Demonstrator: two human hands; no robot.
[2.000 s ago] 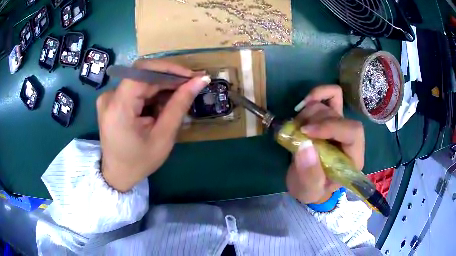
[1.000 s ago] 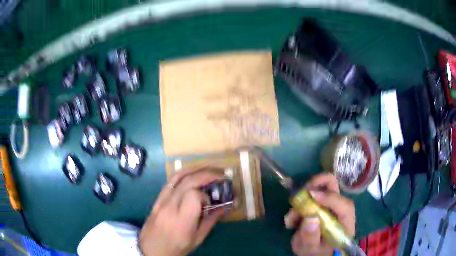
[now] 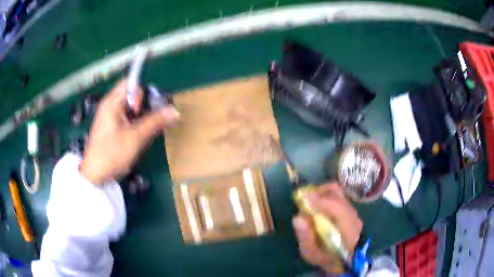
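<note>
My left hand (image 3: 114, 132) is blurred, at the upper left, beyond the loose housings. It holds the slim grey tweezers (image 3: 136, 70) and a dark watch housing (image 3: 154, 99) between thumb and fingers. The brown fixture (image 3: 222, 238) shows its pale strips and no housing in its recess. My right hand (image 3: 327, 227) is closed around the yellow-wrapped handle of the soldering iron (image 3: 325, 224). The iron's metal barrel points up and left, its tip over or near the right edge of the cardboard sheet (image 3: 200, 130). Whether the tip touches it cannot be told.
Loose dark housings (image 3: 135, 184) lie around my left arm, partly hidden. The cleaning pot (image 3: 364, 172) is right of the iron, a black fan (image 3: 322, 89) beyond it. White paper (image 3: 405, 121), a red basket (image 3: 482, 81) and an orange-handled tool (image 3: 21, 211) stand at the sides.
My left hand has lifted the housing from the fixture and moved up and left with it. The view has shifted, showing more of the bench's far edge. The right hand still holds the iron.
</note>
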